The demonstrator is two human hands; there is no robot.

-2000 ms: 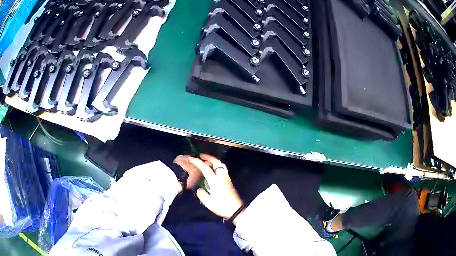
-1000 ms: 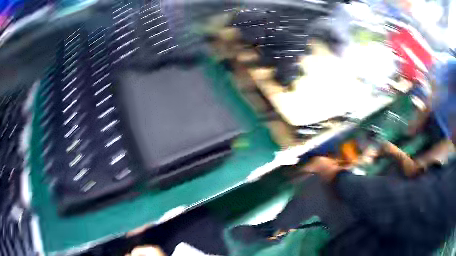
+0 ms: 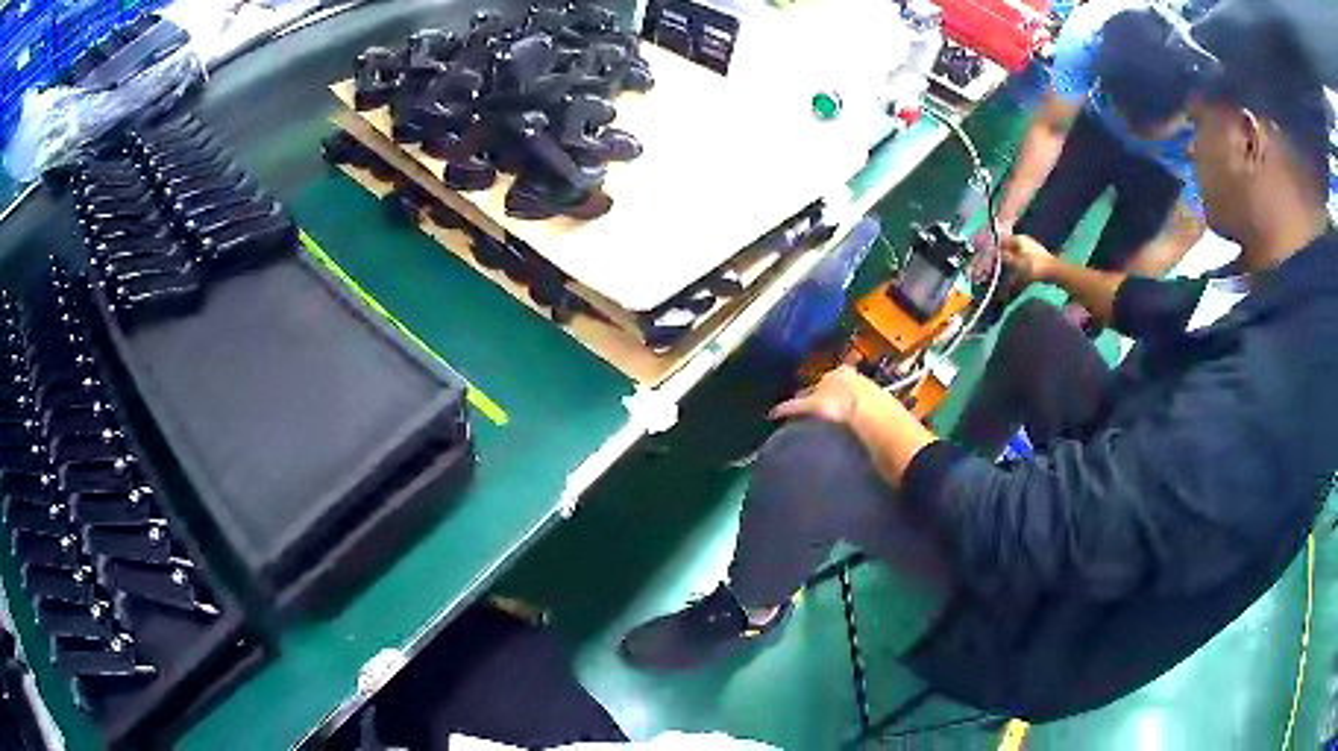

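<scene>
A black tray (image 3: 235, 682) at the left holds slanted rows of black arms (image 3: 118, 506) with small silver tips. Beside it, a stack of black trays (image 3: 294, 440) has a bare front part, with more black arms (image 3: 176, 206) at its far end. Neither of my hands can be made out. Only a white sleeve edge (image 3: 587, 742) shows at the bottom rim. A small tan patch under the bench edge is too unclear to name.
Black jointed assemblies (image 3: 514, 110) are piled on stacked tan boards (image 3: 668, 235) on the green bench (image 3: 367, 316). A seated person in dark clothes (image 3: 1086, 455) is at the right by an orange machine (image 3: 903, 316). Another person (image 3: 1123, 125) bends beyond.
The view has swung right. My clasped hands and the lined board at left have gone out of sight. The tan boards, the machine and the seated person now show clearly.
</scene>
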